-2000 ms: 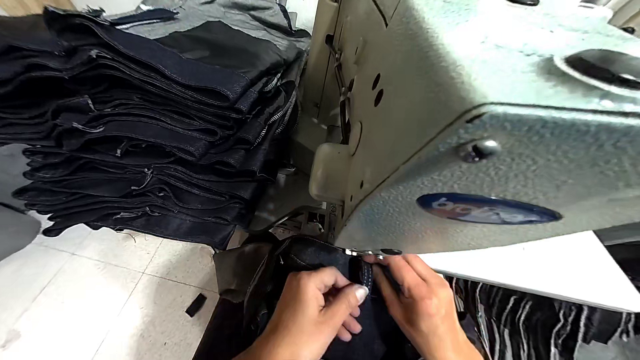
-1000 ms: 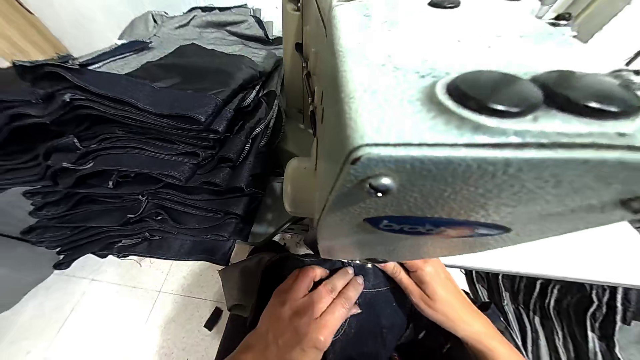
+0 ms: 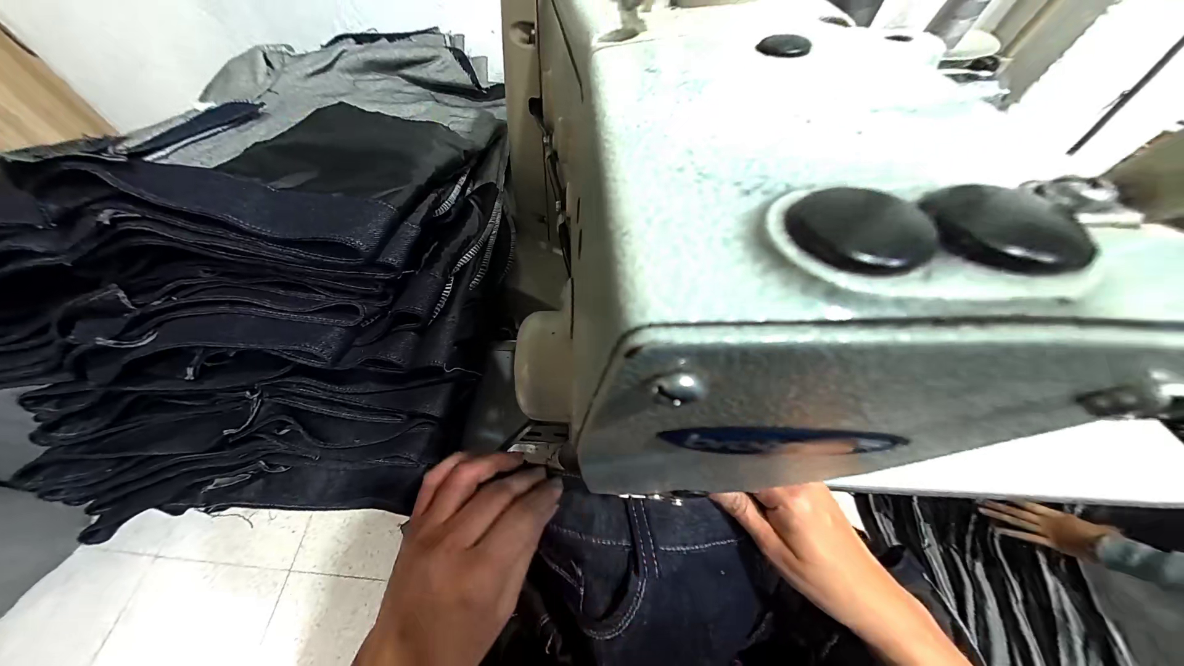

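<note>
Dark blue denim trousers [image 3: 684, 592] lie beneath the head of a Brother industrial sewing machine [image 3: 786, 398], with a curved pocket opening and pale stitching in sight. My left hand [image 3: 472, 546] rests by the waistband, left of the machine head's lower corner, its fingers close together near a metal part [image 3: 541, 446]. On the waistband's right side is my right hand [image 3: 805, 546], its thumb and fingers on the cloth at the machine's lower edge. The machine head hides the needle and the waistband's upper edge; some fingertips are hidden too.
A tall stack of folded dark denim pieces [image 3: 231, 324] stands on the left above a tiled floor [image 3: 213, 592]. The white tabletop [image 3: 1045, 462] extends right of the machine. Below it are more dark garments [image 3: 980, 564], with another person's hand [image 3: 1050, 529] on them.
My left hand has shifted left along the waistband, and the pocket front has come into sight between my hands. Another person's hand has appeared at the right. The view has shifted.
</note>
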